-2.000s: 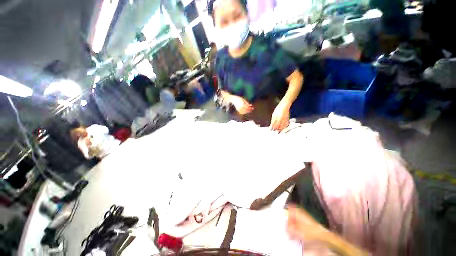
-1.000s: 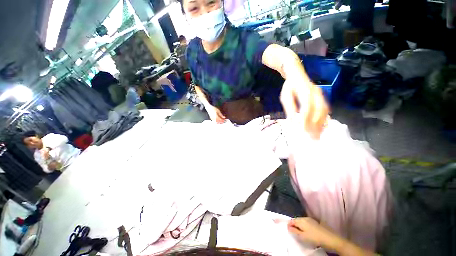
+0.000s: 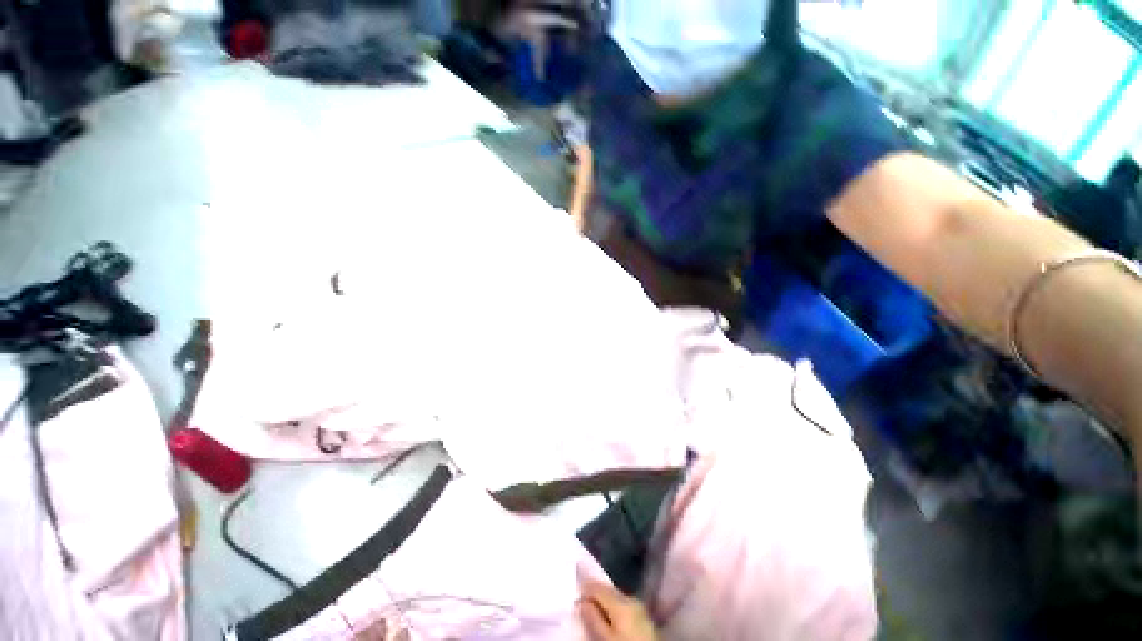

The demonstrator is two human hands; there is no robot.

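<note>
The pink garment (image 3: 764,501), white in the glare, covers much of the table and hangs over its right edge. A dark band (image 3: 363,551) curves across the near piece; another dark strip (image 3: 589,486) lies further right. My right hand (image 3: 614,616) is small, blurred and cut off by the bottom edge, its fingers closed on the near pink cloth. My left hand is not recognisable; a small brownish patch at the bottom edge is too unclear to name. A thin dark cord (image 3: 251,541) and a red thread spool (image 3: 213,460) lie left of the band.
Pink pieces with dark trim (image 3: 107,501) lie at left, below black hangers (image 3: 88,294). Grey garments (image 3: 344,56) are at the far end. A masked person (image 3: 714,163) stands across the table, one arm (image 3: 977,238) reaching far right. Blue bins (image 3: 833,326) are behind.
The view has tilted down and swung, bringing the left pink pile into sight. The other person's arm now stretches to the right edge, off the cloth. My right hand appears lower, still at the cloth.
</note>
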